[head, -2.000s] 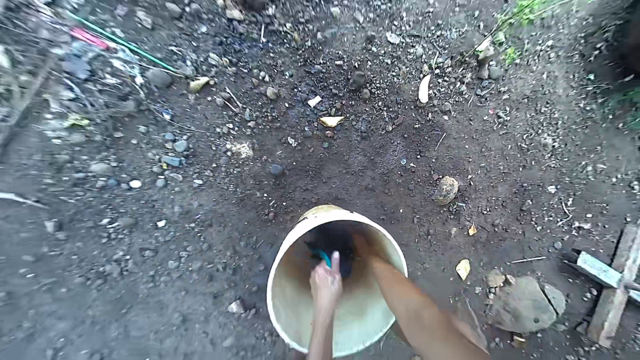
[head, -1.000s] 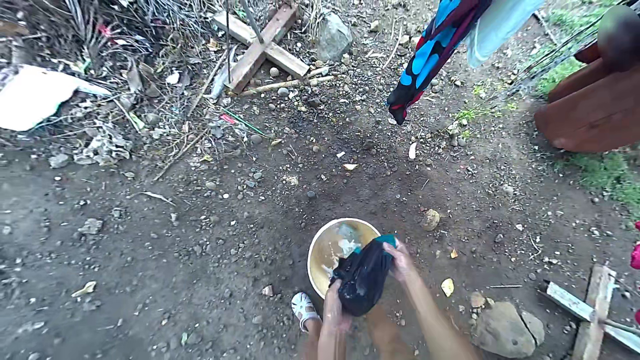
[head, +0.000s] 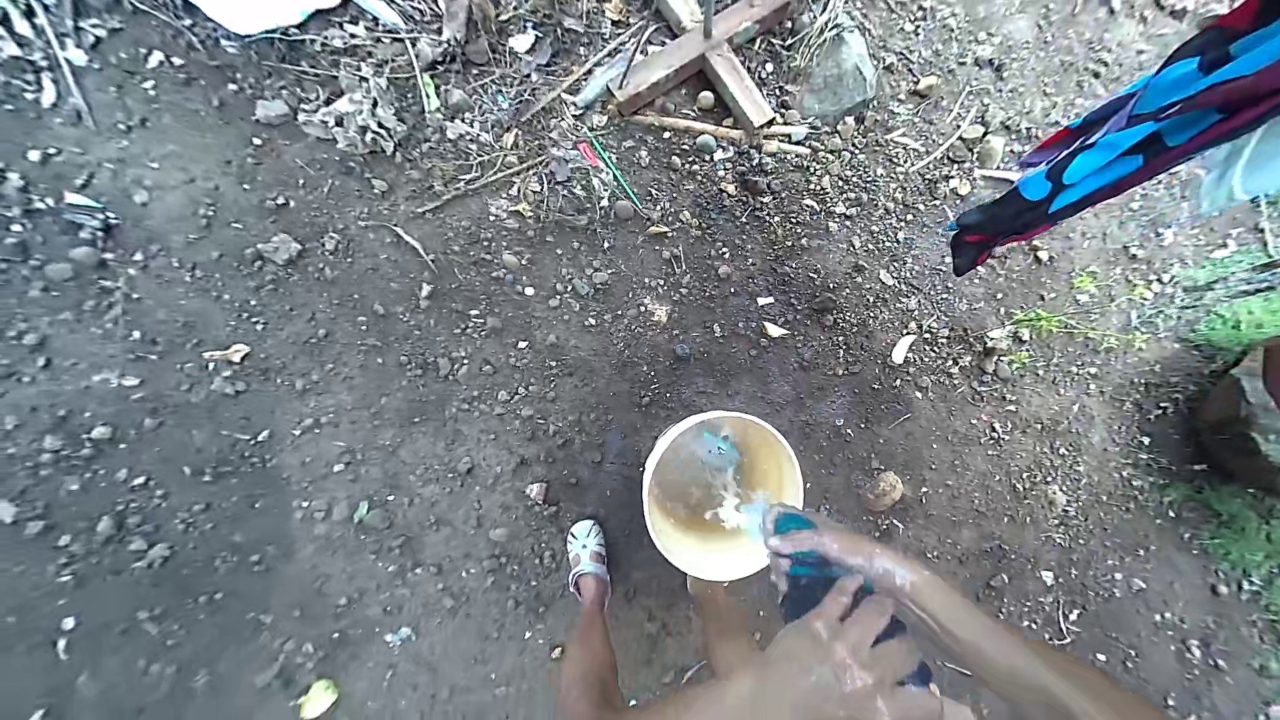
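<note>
A pale round bucket (head: 657,520) stands on the dirt in front of me, with murky water and a whitish, bluish patch showing in it. Just right of its rim, both my hands grip a wet black and teal cloth (head: 808,590). My right hand (head: 815,545) is closed around its upper, teal end beside the bucket. Lower down, my left hand (head: 840,650) is pressed over the dark part, its fingers spread across the fabric. Part of the cloth is hidden under the hands.
My foot in a white shoe (head: 587,548) is left of the bucket. Patterned blue, black and red fabric (head: 1100,160) hangs at upper right. A wooden cross-shaped base (head: 705,60) and a large stone (head: 840,75) lie at the top. A small stone (head: 884,491) sits right of the bucket.
Two seconds ago both hands were down inside the bucket; the cloth then came up over the rim. Now it is right of the bucket, bunched between the hands. The view has shifted.
</note>
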